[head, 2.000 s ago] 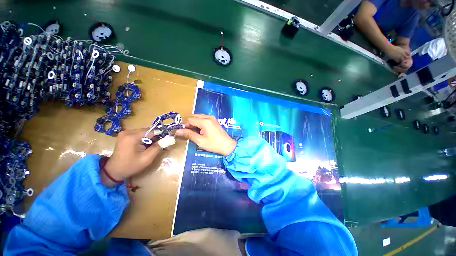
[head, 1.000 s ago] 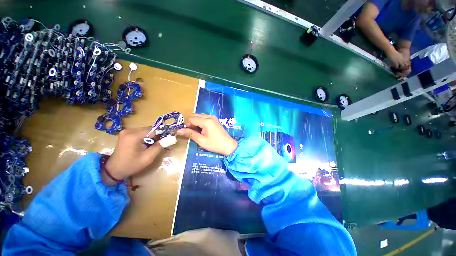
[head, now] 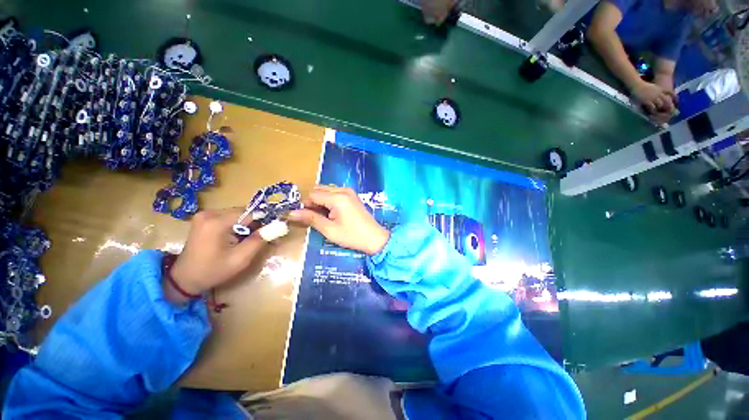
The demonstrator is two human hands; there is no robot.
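Observation:
A blue ring circuit board with thin white lead wires is held between my two hands above the tan board. My left hand grips it from the left and below, with a white finger cot on a fingertip and a small white ring beside the fingers. My right hand has its thumb and fingertips at the board's right edge; whether they hold a small part is hidden. A board strip of several blue rings lies on the tan board, behind my left hand.
A large pile of wired boards covers the left side. A dark poster sheet lies on the right. Beyond it, the green conveyor belt carries round black units. A metal frame and a person's hands are at the upper right.
The round black units have moved to the right along the belt. A dark blurred shape has appeared at the top edge. My hands and the held board have stayed almost still.

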